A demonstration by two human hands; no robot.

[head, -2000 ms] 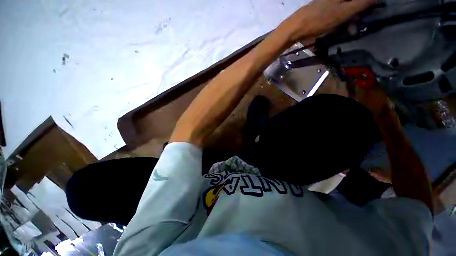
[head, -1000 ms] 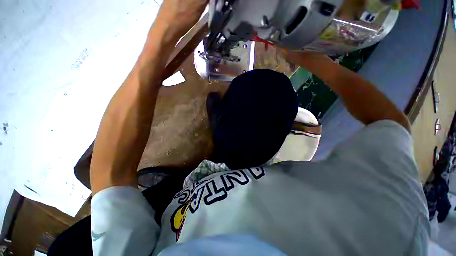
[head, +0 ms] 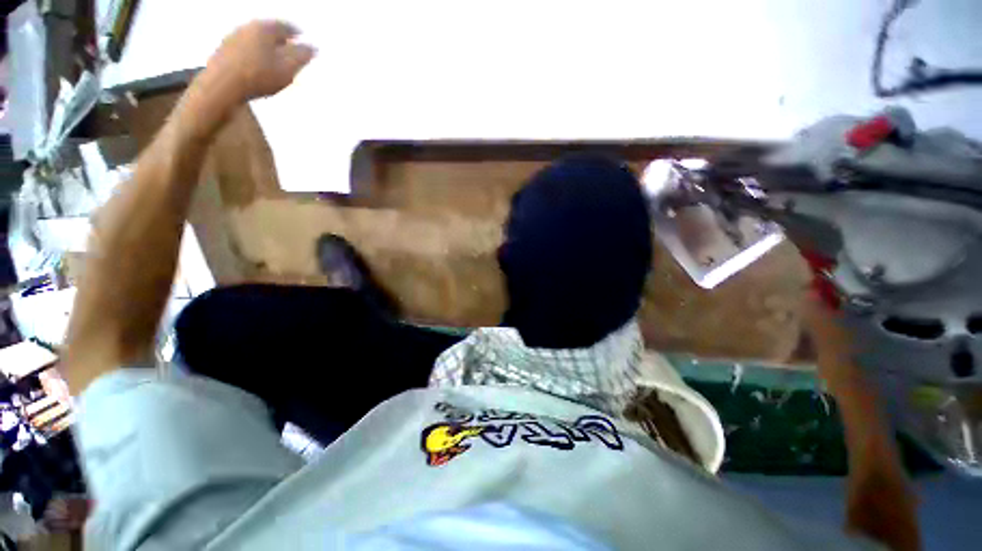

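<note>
The straight knife machine [head: 915, 231], with its big grey motor body, stands at the right. Its shiny base plate [head: 719, 242] lies over the brown wooden table. My right hand [head: 827, 296] is at the red handle low on the machine and is closed around it; the fingers are mostly hidden and blurred. My left hand [head: 264, 62] is at the upper left, over the edge of the white top sheet [head: 538, 70]. Its fingers look curled, but blur hides how far; nothing shows in it. The lay's brown front edge has a notch near the middle left.
The wooden table [head: 452, 242] carries my dark-clad legs. A white bucket [head: 689, 414] with brown scraps is at the lower right beside a green, scrap-littered surface [head: 781, 414]. A black cord [head: 885, 65] lies at the upper right. White bundles [head: 48, 269] crowd the left side.
My left hand has left the machine and moved far left. My right hand stays at the handle. The view has turned, so the machine now shows at the right and the bucket in the lower middle.
</note>
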